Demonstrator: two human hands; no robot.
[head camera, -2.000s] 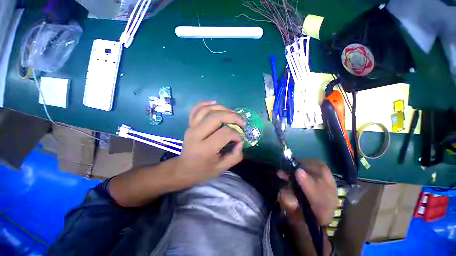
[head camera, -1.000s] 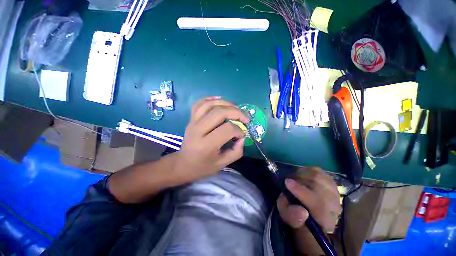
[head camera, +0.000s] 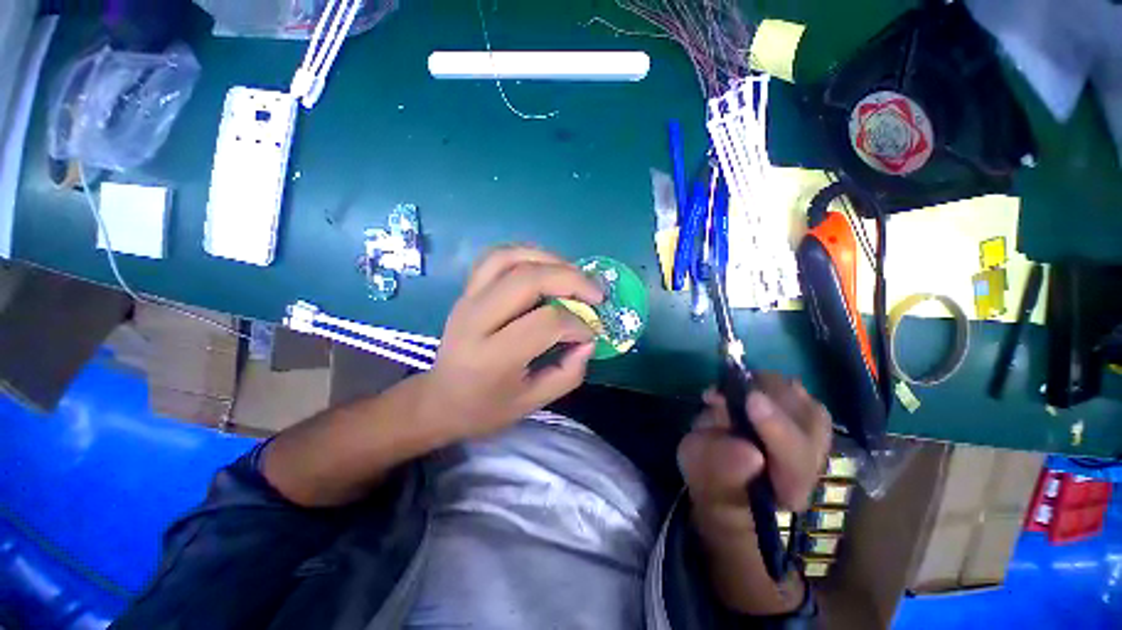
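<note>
My left hand (head camera: 511, 332) holds the left side of a green round circuit board (head camera: 625, 305) at the bench's front edge, with a yellow piece under the fingertips. Its fingers hide part of the board. My right hand (head camera: 757, 449) is shut on a black soldering iron (head camera: 746, 400), right of the board. The iron's metal end points up toward the blue-handled tools (head camera: 696, 231) and is apart from the board. It is slightly blurred.
Small boards (head camera: 394, 252) and a white housing (head camera: 250, 175) lie left. A white bar (head camera: 539, 65) lies at the back. White strips (head camera: 746, 185), an orange-black tool (head camera: 842, 314), a tape ring (head camera: 929, 340) and a black fan (head camera: 888, 132) are right. White strips (head camera: 369, 335) overhang the front edge.
The iron's tip was at the board one second ago; it has moved away to the right and now points upward. My left hand and the board have stayed nearly in place.
</note>
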